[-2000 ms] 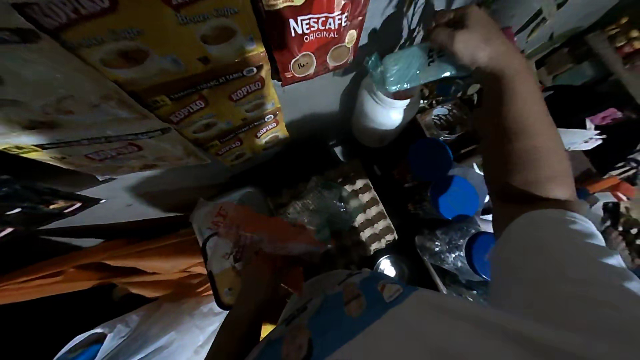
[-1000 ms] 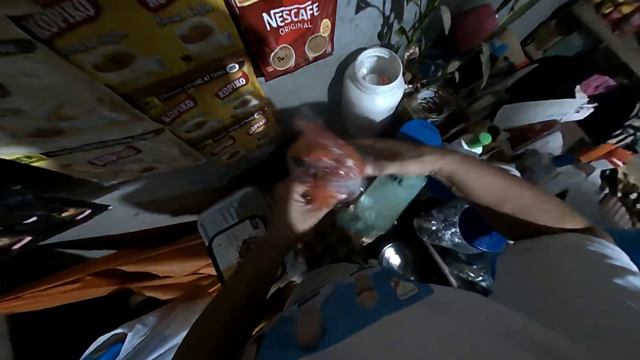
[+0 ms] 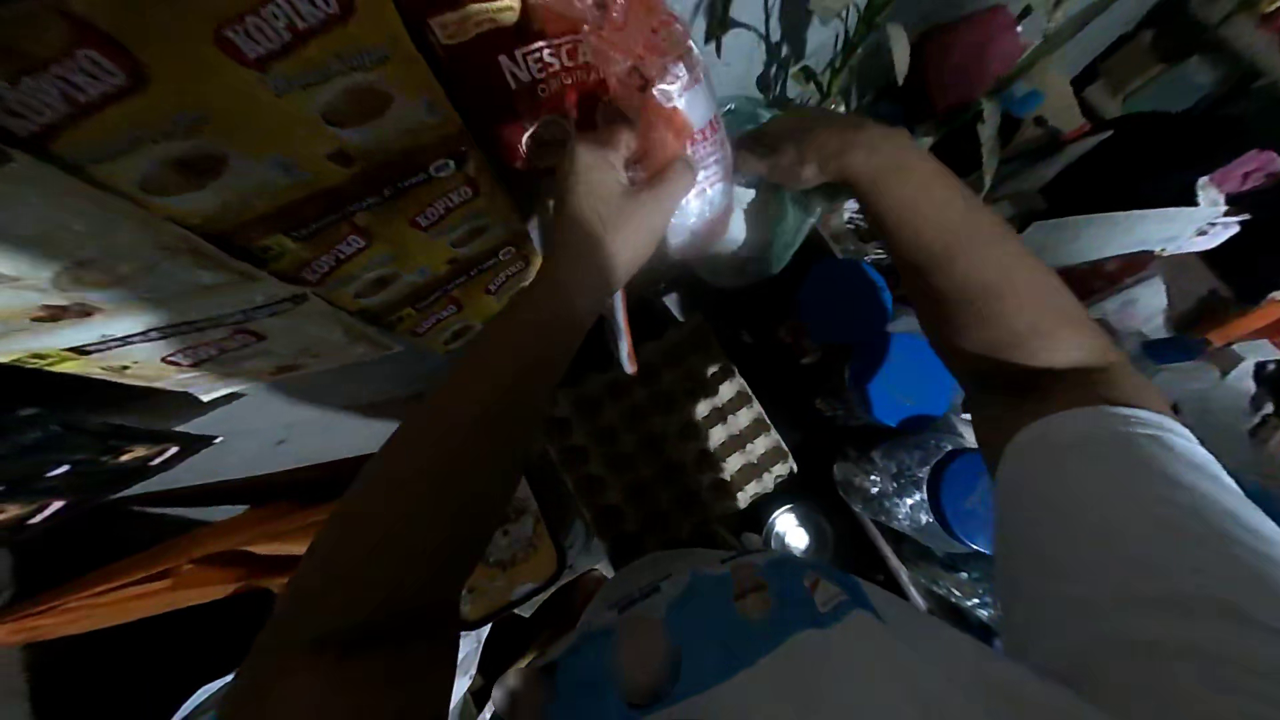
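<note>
My left hand (image 3: 615,200) is closed on a red and clear plastic bag (image 3: 650,110) that bears writing, held up in front of the red Nescafé pack (image 3: 510,90). Just to its right, my right hand (image 3: 805,150) has its fingers on a thin green plastic bag (image 3: 765,240), which hangs against the red bag. What the green bag holds cannot be made out. Beneath both hands lies an egg tray (image 3: 745,430) of moulded pulp, mostly in shadow. The white plastic jar seen before is hidden or out of view.
Yellow Kopiko coffee packs (image 3: 370,200) hang at the upper left. Clear jars with blue lids (image 3: 910,380) stand right of the egg tray, and a shiny round metal object (image 3: 797,530) sits near its lower corner. Orange cloth or plastic (image 3: 200,560) lies at the lower left. Plants rise behind.
My right hand has come down from over the white jar with the green bag. My left hand has lifted the red bag from beside the egg tray, and both bags are now together.
</note>
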